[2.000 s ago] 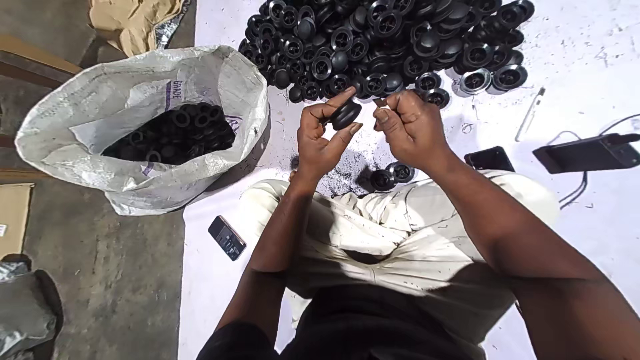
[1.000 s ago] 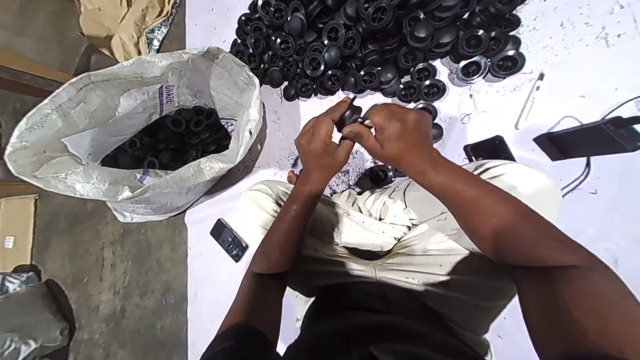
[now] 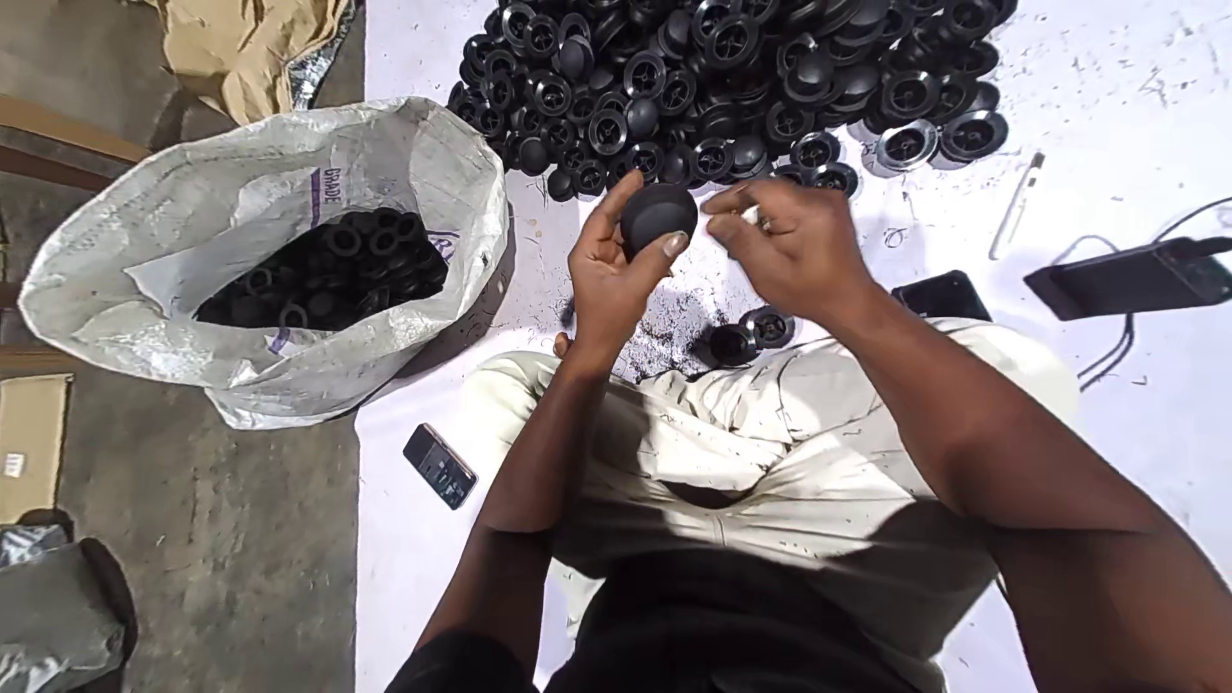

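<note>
My left hand (image 3: 616, 265) grips a round black part (image 3: 659, 219) by its edge, the smooth domed face showing. Just right of it, my right hand (image 3: 794, 241) has its thumb and forefinger pinched on a small light-coloured thing (image 3: 753, 218), mostly hidden by the fingers; what it is I cannot tell. Beyond both hands lies a big heap of round black spoked parts (image 3: 712, 96) on a white sheet. Two such parts (image 3: 733, 344) rest near my lap, beside scattered black shavings (image 3: 654, 337).
A white woven sack (image 3: 125, 221) holding black round parts stands at the left. A phone (image 3: 440, 466) lies by my left knee. To the right are a dark phone-like device (image 3: 938, 295), a black device with cables (image 3: 1126, 279) and a white pen-like tool (image 3: 1016, 207). Brown paper (image 3: 241, 48) is at top left.
My hands were together around the black part one second ago. Now they are apart, and the part's domed face is turned up into view.
</note>
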